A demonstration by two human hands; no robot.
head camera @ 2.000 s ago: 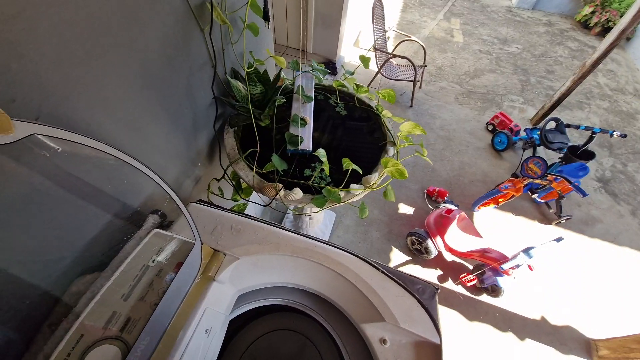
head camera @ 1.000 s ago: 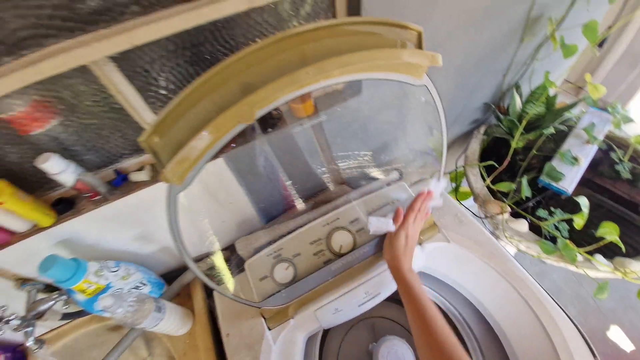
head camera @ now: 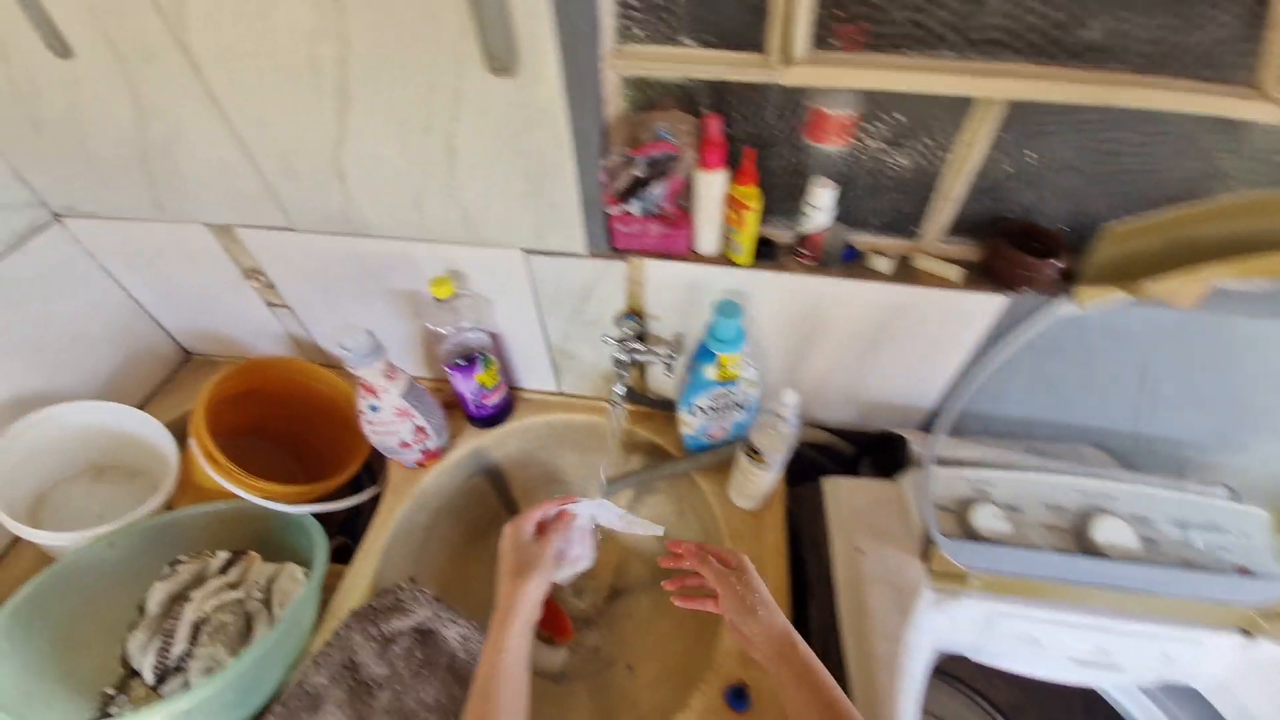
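Observation:
My left hand (head camera: 535, 550) grips a wet white cloth (head camera: 575, 540) over the beige sink basin (head camera: 440, 500). Water runs from the chrome faucet (head camera: 630, 350) down toward the cloth. My right hand (head camera: 725, 595) is just right of the cloth, fingers spread, holding nothing. An orange-red object (head camera: 555, 622) lies in the basin beneath my left wrist. A grey-brown cloth or mat (head camera: 390, 660) lies at the sink's left front edge. The washing machine (head camera: 1080, 620) stands on the right with its clear lid (head camera: 1150, 400) raised.
Left of the sink are a green tub (head camera: 300, 570) with cloths, an orange bucket (head camera: 280, 430) and a white bucket (head camera: 90, 470). Detergent bottles (head camera: 400, 415) and a blue softener bottle (head camera: 720, 380) stand behind the basin. A small blue cap (head camera: 737, 697) sits on the front right rim.
The view has swung left from the plant and washer to the sink. A hand was at the washer's raised lid with a white cloth; now the cloth is in my left hand above the basin.

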